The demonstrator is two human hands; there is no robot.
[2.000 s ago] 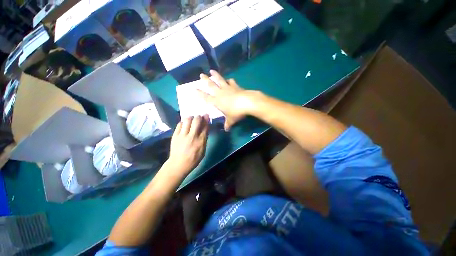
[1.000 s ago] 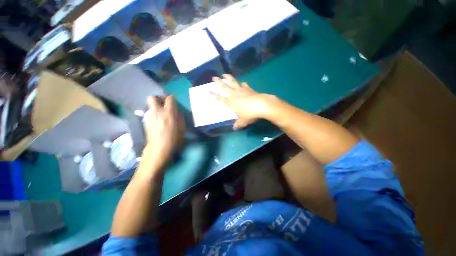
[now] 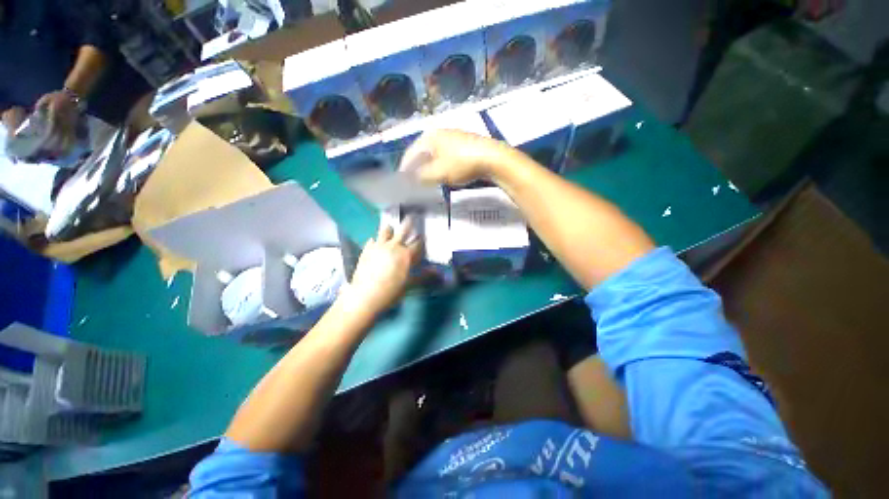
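Note:
My left hand point(image 3: 386, 265) is on the near side of an open retail box point(image 3: 435, 244), its fingers at the opening. My right hand point(image 3: 450, 158) holds the raised grey-white lid point(image 3: 382, 187) of that box; the lid is blurred. A closed box with a white top point(image 3: 487, 220) stands directly to its right. Two open boxes stand at the left with their lids point(image 3: 255, 220) up, each with a white wrapped round product point(image 3: 319, 276) inside. What is inside the box between my hands is mostly hidden.
Closed boxes point(image 3: 451, 78) stand in rows at the back. Brown cardboard point(image 3: 200, 180) and silvery bagged items point(image 3: 97, 190) lie left, a grey ribbed stack point(image 3: 102, 378) nearer. Another person's hands point(image 3: 60, 109) show at upper left. A large brown carton point(image 3: 804, 322) is at right.
My left hand has moved one open box away from the other two, to beside the closed box. My right hand has left the closed box's top and taken hold of the open lid. The view has shifted.

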